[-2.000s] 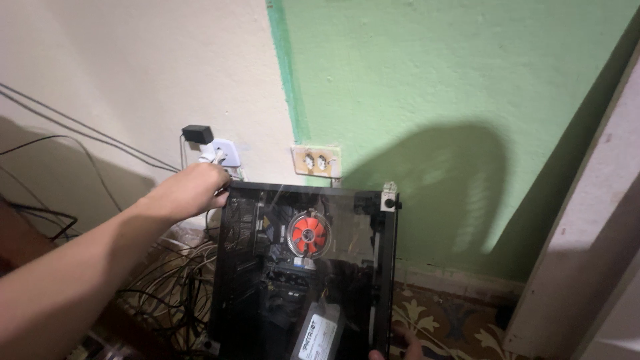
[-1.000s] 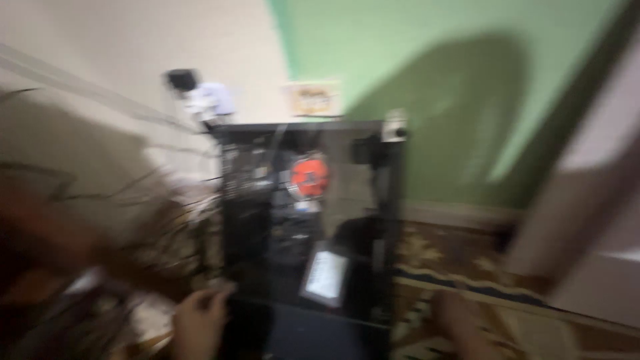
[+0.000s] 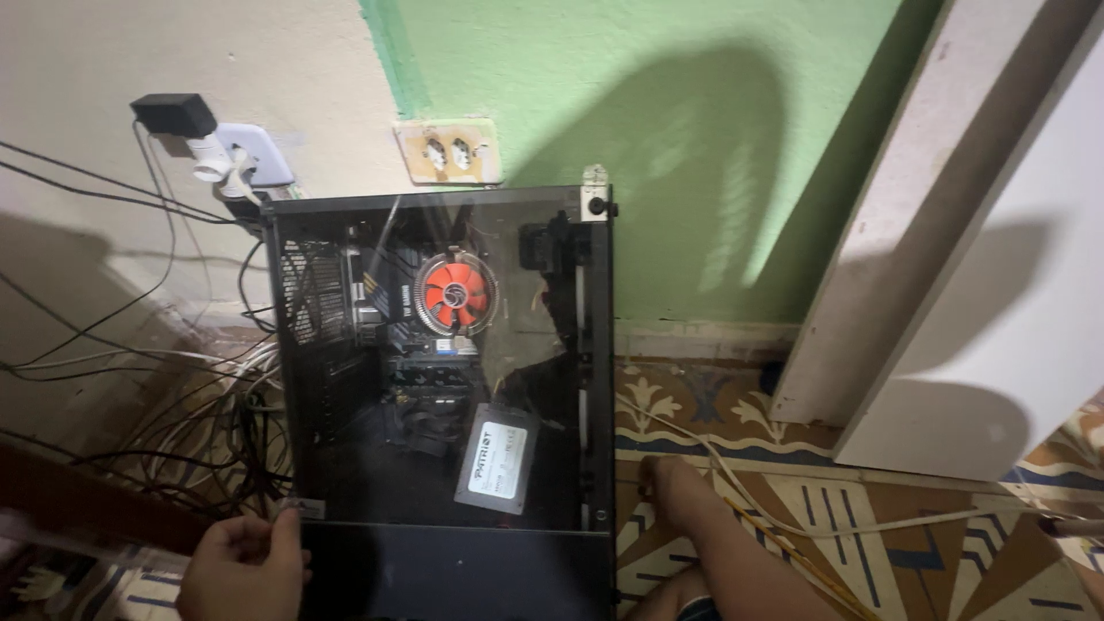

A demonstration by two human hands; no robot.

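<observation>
A black computer case [image 3: 448, 569] with a clear side panel stands on the patterned tile floor. Behind the panel show a red-bladed CPU cooler fan [image 3: 455, 295] and a Patriot solid-state drive [image 3: 496, 457], tilted. At the case's lower left edge, my left hand [image 3: 246, 565] has thumb and fingers closed near a small metallic tab; what exactly they pinch is unclear. My right hand [image 3: 668, 483] is low beside the case's right side, its fingers partly hidden; whether it touches the case cannot be told.
Tangled cables [image 3: 241, 414] lie left of the case. A wall outlet [image 3: 259, 155] holds plugs and a black adapter [image 3: 172, 114]; a second outlet [image 3: 448, 153] sits behind the case. White boards [image 3: 975, 345] lean at the right. A pale cable [image 3: 793, 528] crosses the floor.
My left hand has come down from the case's upper left corner, beside the wall plugs, to its lower left edge. My right forearm now shows more fully beside the case.
</observation>
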